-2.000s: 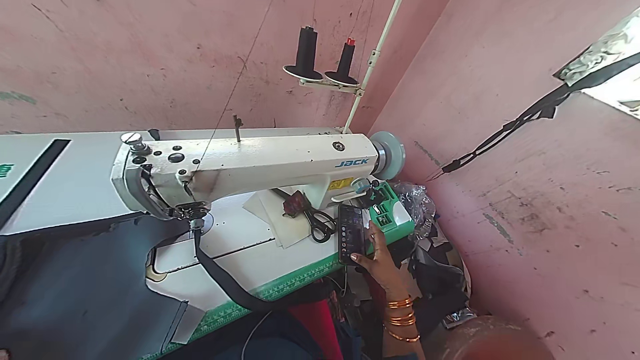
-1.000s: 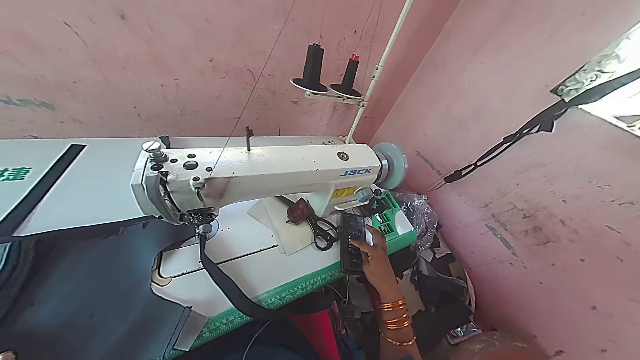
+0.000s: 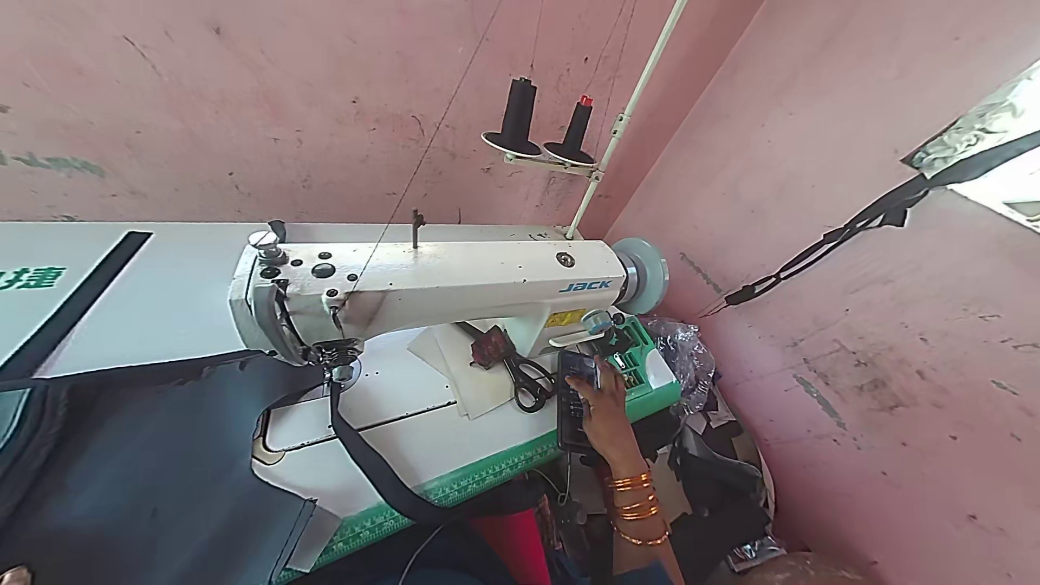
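Observation:
My right hand [image 3: 605, 408], with metal bangles on the wrist, lies over a dark smartphone [image 3: 574, 418] at the table's front edge; its fingertips touch the screen and it does not grip the phone. At the bottom left corner, a small part of my left hand [image 3: 15, 576] shows on a large dark fabric piece [image 3: 162, 463]; the rest is out of frame. A white Jack sewing machine [image 3: 471, 280] stands on the table. From beneath its needle area a black fabric strip [image 3: 370, 467] runs down over the front edge. Black-handled scissors [image 3: 528, 382] lie left of the phone.
A green tray [image 3: 654, 390] of small parts sits right of the phone, beside clear plastic wrapping [image 3: 682, 357]. Black thread cones [image 3: 518, 114] stand on a rack behind the machine. Dark cords [image 3: 837, 236] hang along the right wall. A green measuring tape [image 3: 487, 465] lines the table edge.
My right hand has shifted from the phone's right side to farther over its screen, with the fingers on it. A bit of my left hand now shows at the bottom left.

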